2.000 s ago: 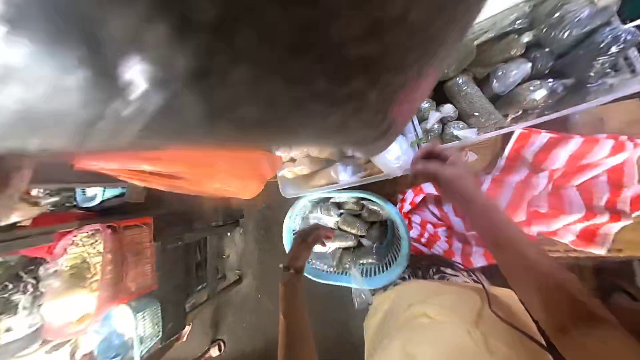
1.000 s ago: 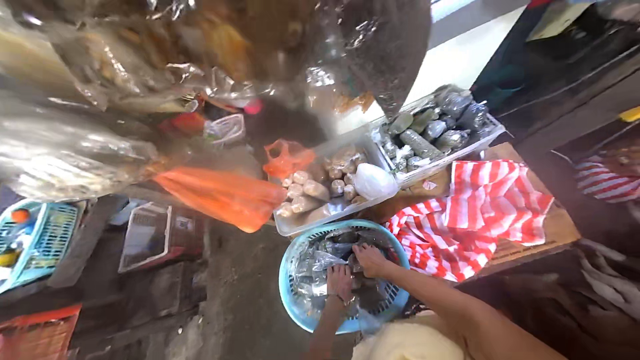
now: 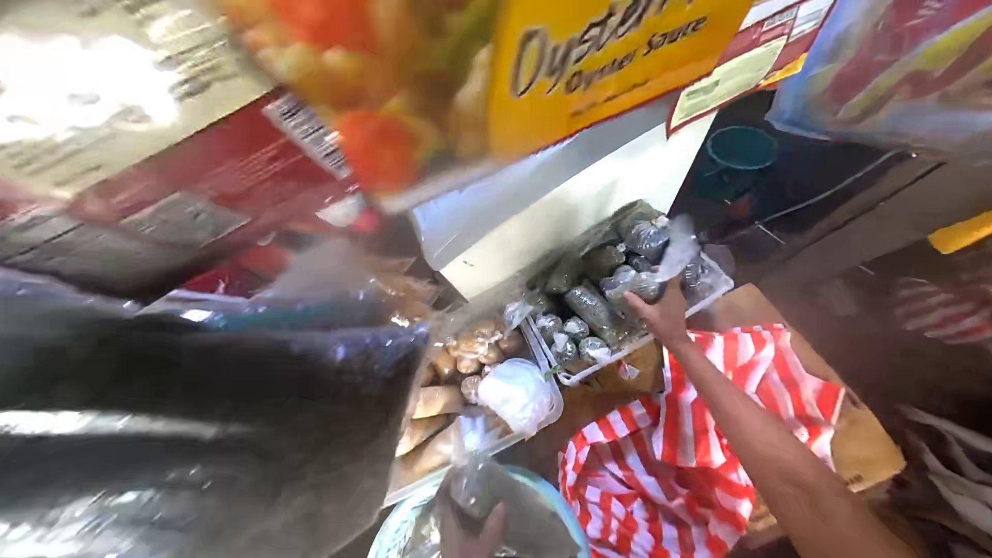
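My right hand (image 3: 660,308) grips a knotted clear plastic bag (image 3: 637,285) of dark contents over the white tray (image 3: 709,291), where several similar bags lie. Low in the view, my left hand (image 3: 474,531) is at a clear plastic bag (image 3: 473,484) with dark contents, above the light blue basket (image 3: 570,515); its fingers look closed round the bag, though blur hides part of the hold. More filled bags in the basket are mostly hidden.
A second tray (image 3: 554,411) holds brown packets and a white plastic bag (image 3: 515,395). A red-and-white striped cloth (image 3: 697,434) lies on cardboard (image 3: 868,442). Hanging printed packets (image 3: 604,70) and a dark plastic sheet or bag (image 3: 194,434) fill the top and left.
My right hand has moved from the basket up to the white tray and now holds a bag. My left hand stays by the basket, with a bag at it. The view has shifted.
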